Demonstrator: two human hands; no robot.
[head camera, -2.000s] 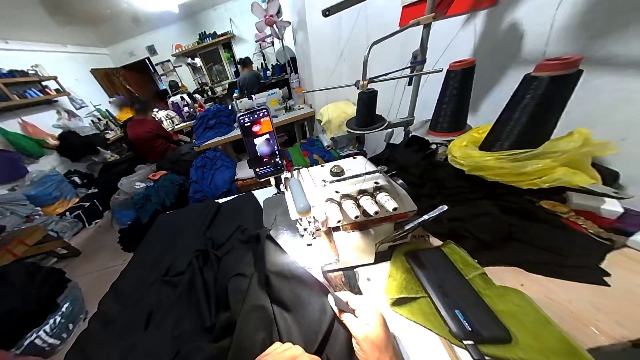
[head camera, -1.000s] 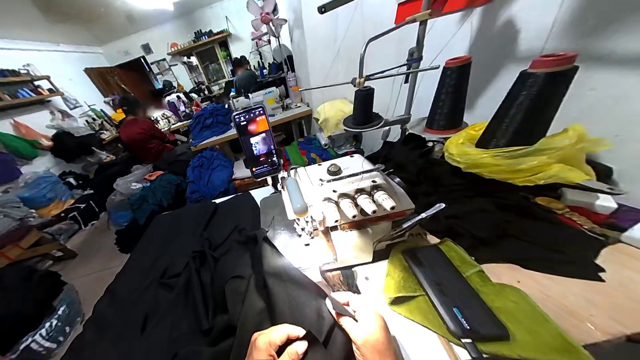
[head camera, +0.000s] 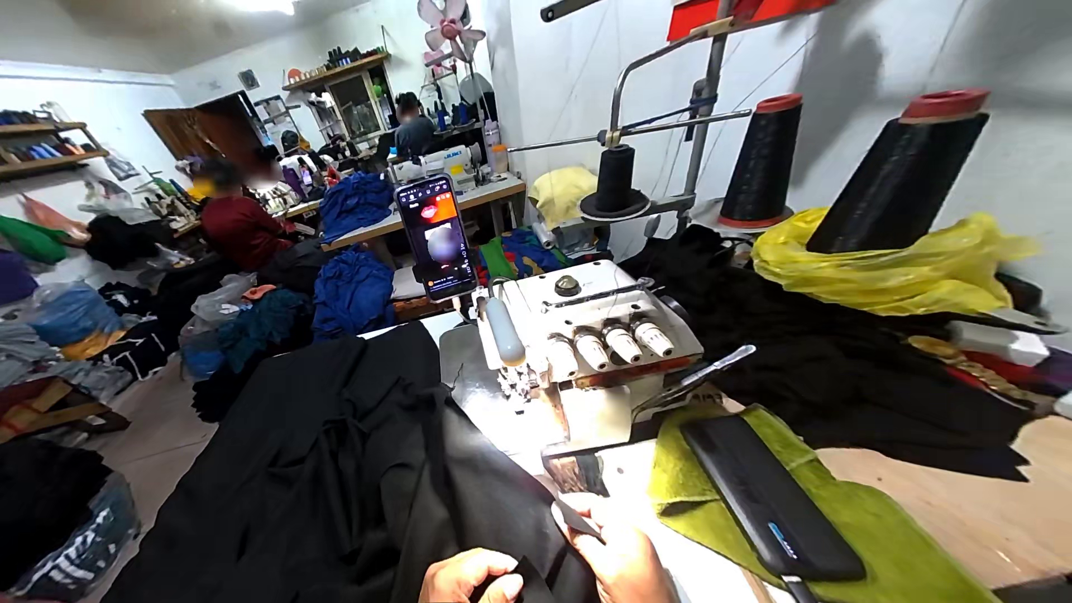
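Note:
Black fabric (head camera: 335, 469) lies across the left of the table and runs down to my hands. My left hand (head camera: 473, 576) grips a fold of it at the bottom of the view. Close by on the right, my right hand (head camera: 615, 548) pinches the fabric's edge between thumb and fingers. Beyond both hands stands a white overlock sewing machine (head camera: 578, 310), its lamp lighting the needle area. The fabric's far edge lies left of the presser foot area. Metal tweezers (head camera: 708, 373) rest at the machine's right side.
A black power bank (head camera: 770, 494) lies on green cloth (head camera: 888, 536) at right. Behind are thread cones (head camera: 762, 163), a yellow plastic bag (head camera: 888, 272) and more black fabric (head camera: 804, 385). A phone (head camera: 435, 239) stands upright beside the machine. Two people (head camera: 239, 222) sit farther back.
My left hand was lower and partly out of view two seconds ago; it rose into view, then shifted slightly. My right hand stays at the fabric's edge.

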